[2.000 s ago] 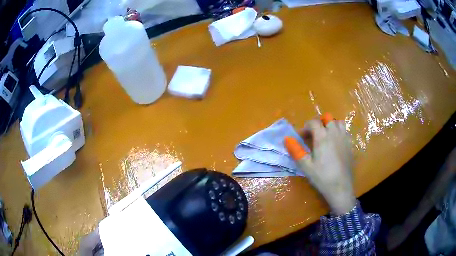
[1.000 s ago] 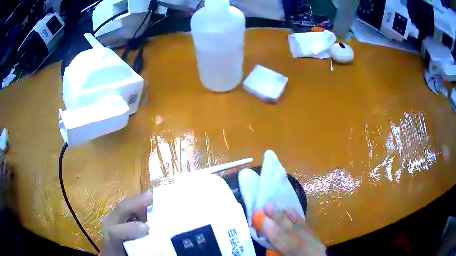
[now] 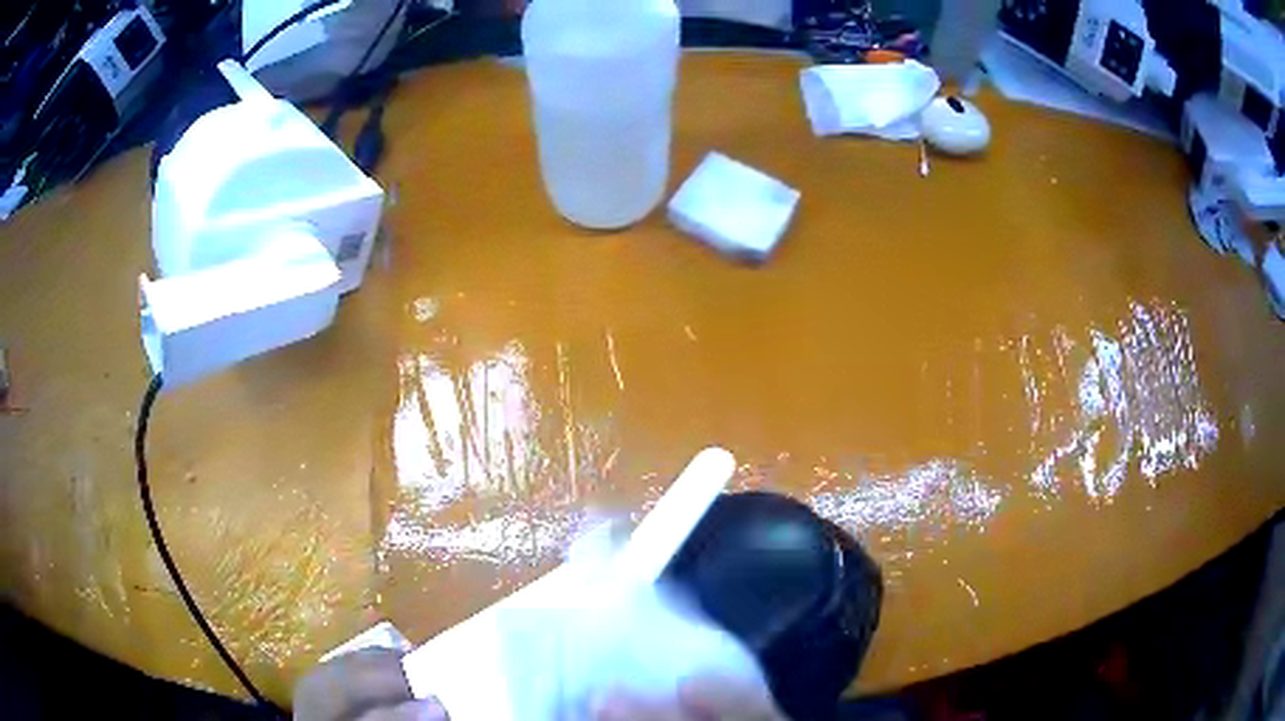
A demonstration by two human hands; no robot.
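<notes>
A white security camera with a glossy black camera head (image 3: 789, 585) is at the bottom centre, its head pointing right. A slim white antenna (image 3: 684, 507) sticks up beside the head. My left hand (image 3: 369, 687) grips the white body's left end at the bottom edge. My right hand (image 3: 691, 699) is blurred and mostly cut off by the bottom edge; only some fingers show, low on the body. A pale, blurred wiping cloth (image 3: 662, 648) lies over the body at these fingers.
Another white camera unit (image 3: 261, 211) stands at the left, its black cable running down to the front. A translucent bottle (image 3: 603, 120), a white block (image 3: 734, 207), a folded tissue (image 3: 867, 99) and a small white pot (image 3: 957, 126) are at the back. More cameras (image 3: 1099, 42) crowd the back right.
My right hand took the cloth from the bench onto the black head, then moved left and down to the white body. The camera has been turned; its dark label no longer shows.
</notes>
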